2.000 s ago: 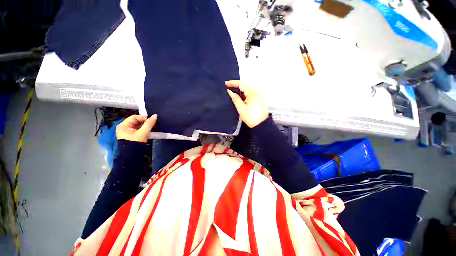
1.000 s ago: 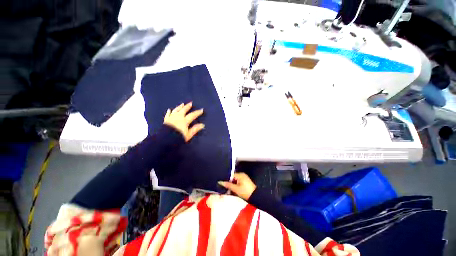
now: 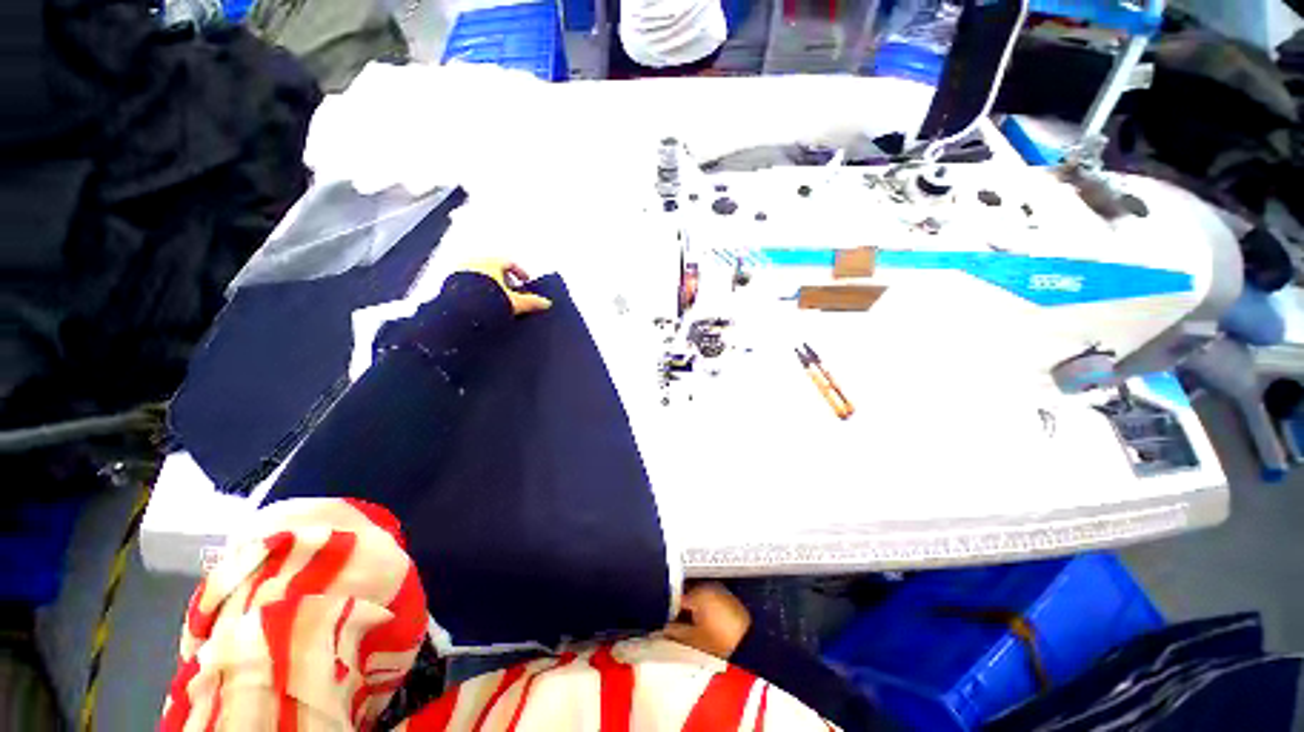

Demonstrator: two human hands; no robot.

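Observation:
A navy cut panel (image 3: 551, 465) lies from the white table over its front edge to my lap, with a thin pale rim of lining along its right and lower edges. My left hand (image 3: 518, 286) is at the panel's far top edge, fingers bent on it; the sleeve hides part of the hand and panel. My right hand (image 3: 709, 621) pinches the panel's lower right corner below the table edge. The needle and presser foot area (image 3: 679, 358) of the sewing machine (image 3: 944, 329) is right of the panel, apart from it.
Orange and black snips (image 3: 827, 383) lie right of the needle. A navy panel stack (image 3: 272, 365) and sheer pale pieces (image 3: 322, 236) lie at left. A blue crate (image 3: 1001, 644) and dark panels (image 3: 1187, 679) are low at right. A person's pale top (image 3: 672, 29) shows beyond the table.
My left hand has moved from the middle of the panel to its far edge. My right hand still holds the lower right corner. The view has tilted up, showing more beyond the table.

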